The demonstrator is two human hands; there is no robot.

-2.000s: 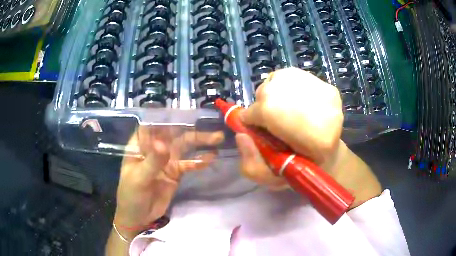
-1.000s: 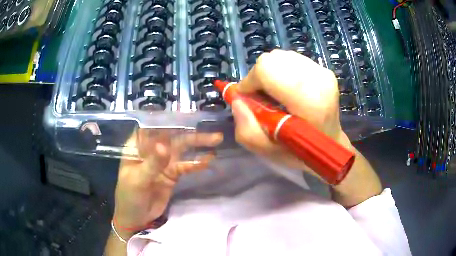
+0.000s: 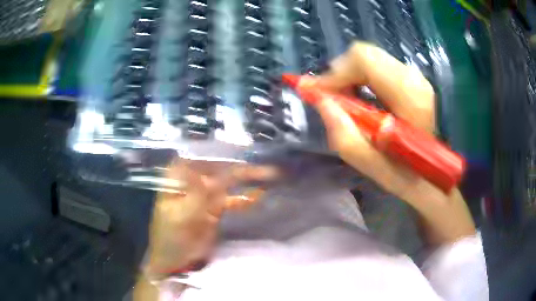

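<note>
The clear plastic tray (image 3: 106, 145) lies in front of me, with several rows of small round black parts (image 3: 197, 82). Tray and parts are blurred, with bright glare along the near end. My left hand (image 3: 188, 217) is at the near rim, its fingers under the plastic and partly seen through it; it holds the rim. My right hand (image 3: 382, 88) grips a red marker (image 3: 411, 150) above the tray. Its red tip points left, over the near part of the rows; whether it touches a part cannot be told.
Green mat (image 3: 470, 111) with yellow and blue tape lines shows at both sides. Neighbouring parts (image 3: 35, 14) are at the upper left. Blurred dark strands (image 3: 514, 117) stand at the right edge. A grey flat piece (image 3: 84, 210) is at the lower left.
The marker and right hand have moved right and slightly up from the third row. The tray looks shifted right, with new glare at its near end. The left hand has shifted slightly right.
</note>
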